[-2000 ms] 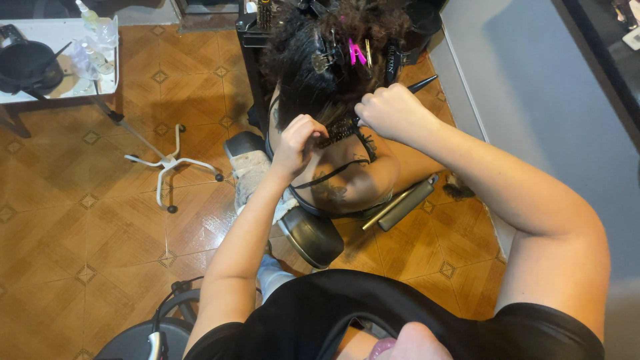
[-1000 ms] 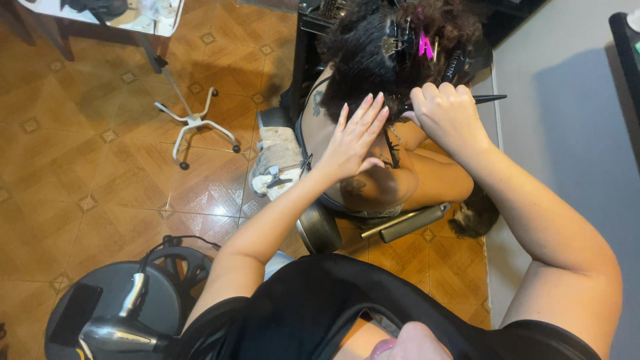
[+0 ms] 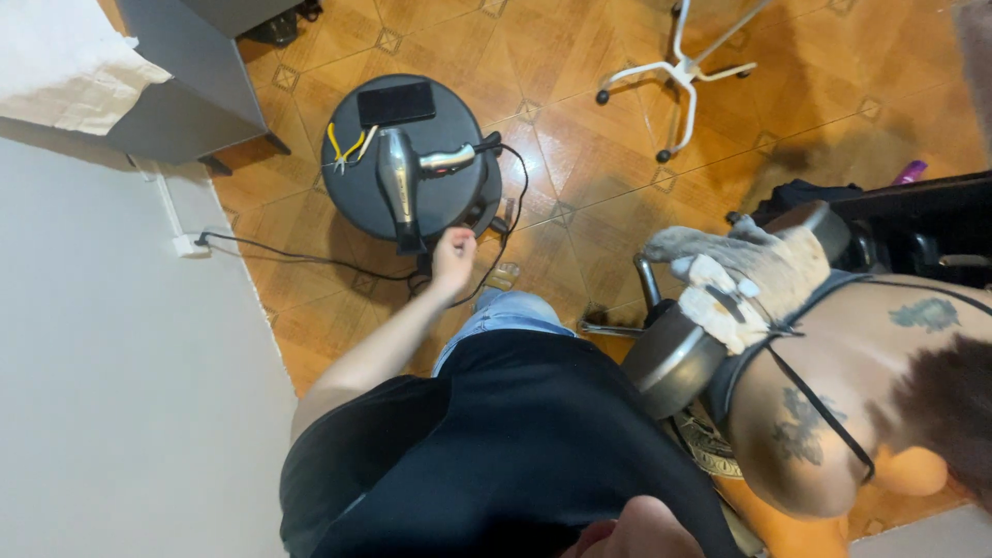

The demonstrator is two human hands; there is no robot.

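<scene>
My left hand [image 3: 453, 263] is low over the edge of a round black stool seat [image 3: 453, 198], its fingers curled and partly hidden. It is just right of the dark nozzle of a silver hair dryer [image 3: 399, 182] that lies on the seat; no held object shows. Beside the dryer are yellow-handled pliers [image 3: 343, 149], a small light-handled tool [image 3: 367, 142] and a black phone-like slab [image 3: 397, 105]. My right hand is out of view. A seated person [image 3: 845, 387] with dark hair and a tattooed back is at the right.
The dryer's black cord [image 3: 515, 217] loops beside the stool, and a black cable runs to a wall socket [image 3: 191, 246]. A white wheeled stand [image 3: 682, 74] is on the tiled floor. Cloths [image 3: 744, 271] drape the chair. A grey cabinet [image 3: 186, 85] stands at upper left.
The view has swung strongly toward the stool. My left hand has left the seated person's hair and is now by the dryer. My right hand, earlier at the hair with a dark-handled tool, has gone out of view.
</scene>
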